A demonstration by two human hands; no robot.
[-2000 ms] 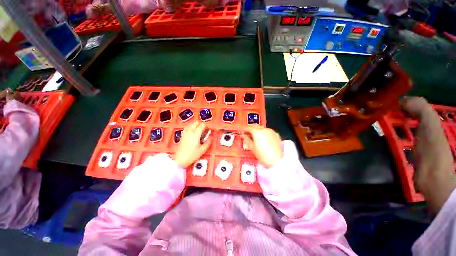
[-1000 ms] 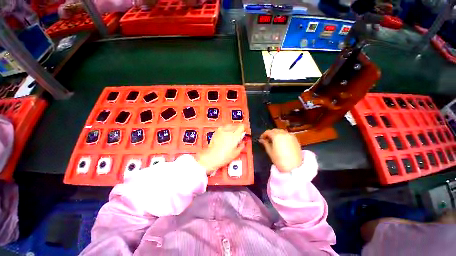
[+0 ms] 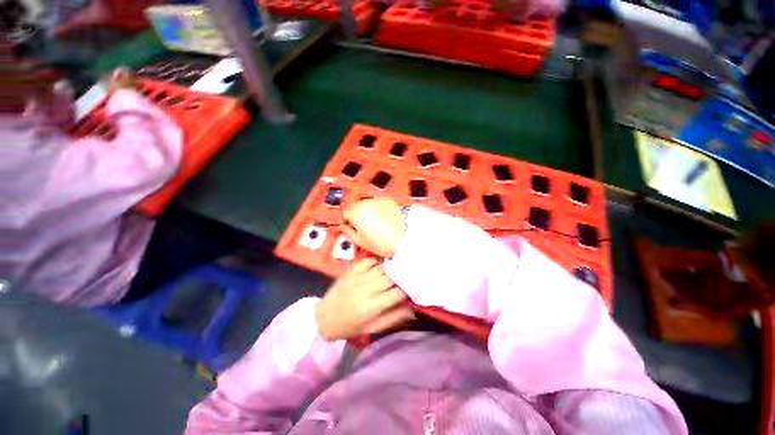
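An orange-red tray [image 3: 429, 136] lies before me, with dark screen-up smartwatch units [image 3: 455, 194] in its back rows. Pale back-up units [image 3: 313, 236] show in the front row at the left. My right hand [image 3: 374, 224] is low over the left part of the tray, its fingers bent down. A thin dark lead [image 3: 557, 232] runs across the tray to my right sleeve and seems to end in that hand; the fingertips are blurred. My left hand [image 3: 364, 299] is at the tray's front edge with bent fingers, just below the right one. What it holds is hidden. My right sleeve covers several pockets.
A person's pink sleeve [image 3: 149, 144] reaches over another tray [image 3: 200, 127] at the left. Stacked trays [image 3: 463, 42] stand at the back. A metal upright [image 3: 246, 64] is at left. An orange-brown fixture [image 3: 692, 293], record sheet [image 3: 684, 174] and blue test instrument [image 3: 735, 136] are at right.
The view has swung left. My right hand has moved from the tray's right edge to its left part, crossing above my left hand. My left hand has moved to the front edge at the left.
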